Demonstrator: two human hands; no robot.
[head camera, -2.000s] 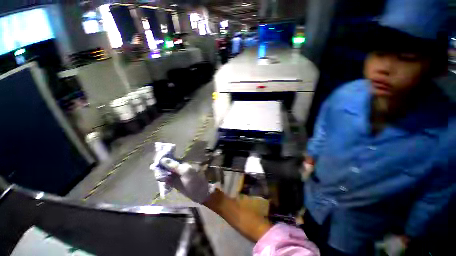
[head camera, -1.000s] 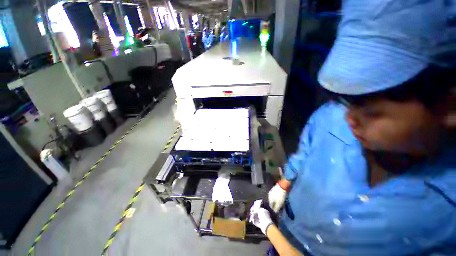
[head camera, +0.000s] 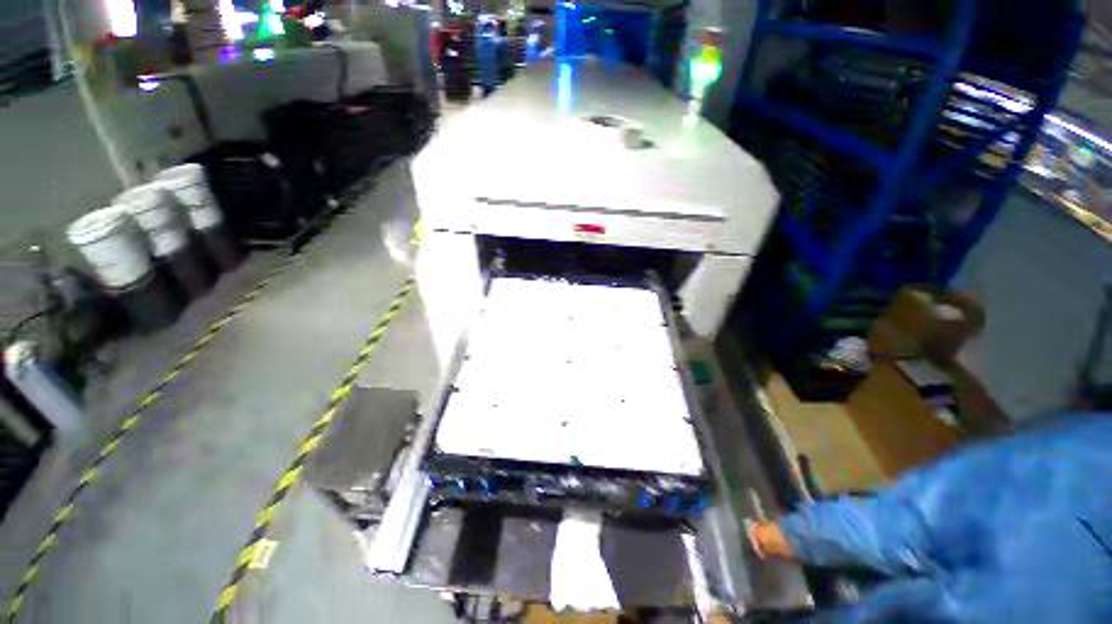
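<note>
Neither of my hands can be made out. A large white panel (head camera: 567, 378) with small dark spots lies on the conveyor (head camera: 402, 518) at the mouth of a white machine (head camera: 598, 171). A crumpled white item (head camera: 583, 567), perhaps a cloth or glove, lies in front of the panel's near edge. A small skin-coloured patch shows at the bottom edge, right of it; whose it is cannot be told.
A person's blue sleeve (head camera: 939, 506) reaches in from the right beside the conveyor. Open cardboard boxes (head camera: 908, 408) and a blue rack (head camera: 908, 146) stand at right. White buckets (head camera: 112, 248) and yellow-black floor tape (head camera: 305, 451) are at left.
The view has moved closer to the conveyor and panel. The other person has shifted towards the lower right, leaving mainly the blue clothing in view. The gloved hand holding something white is gone from view.
</note>
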